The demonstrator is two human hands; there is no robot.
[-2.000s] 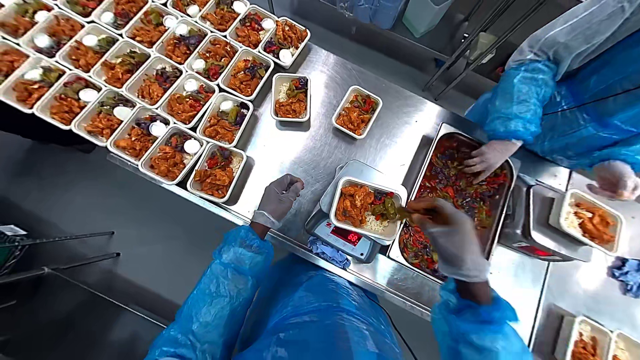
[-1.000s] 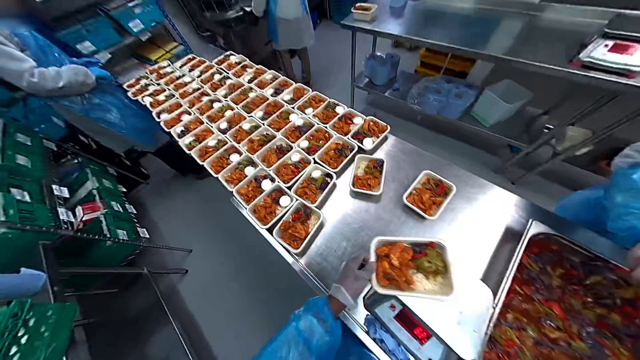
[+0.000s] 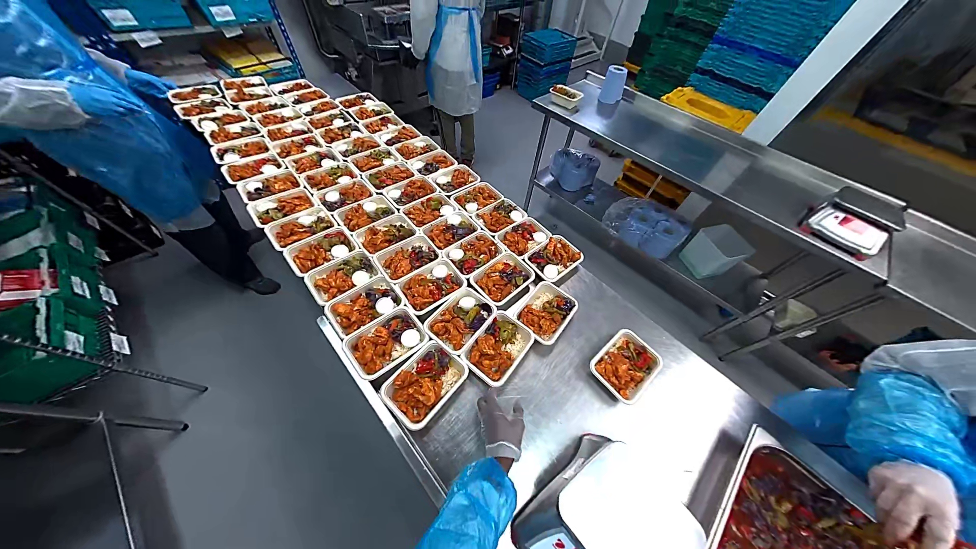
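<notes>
My left hand (image 3: 501, 425), in a clear glove with a blue plastic sleeve, reaches over the steel table with its fingers apart and nothing in them. Just beyond its fingertips stands a tray of rice, orange-sauced meat and vegetables (image 3: 499, 347). Left of it is a similar tray (image 3: 424, 383), the nearest of the rows. One more filled tray (image 3: 626, 366) stands apart to the right. Nearer to me is a digital scale (image 3: 625, 503) with nothing on its white plate. A deep steel pan of cooked vegetables (image 3: 793, 503) is at the lower right. My right hand is out of view.
Many filled trays, several topped with white lidded cups (image 3: 410, 338), cover the far table. A co-worker's gloved hand (image 3: 915, 499) is at the pan. Another person (image 3: 91, 130) stands at the left of the rows, a third at the back. A second steel table (image 3: 686, 175) runs behind.
The filled tray that was on the scale is off it, and a tray now stands beside the rows just ahead of my left hand. My right hand has left the view. The view has swung left.
</notes>
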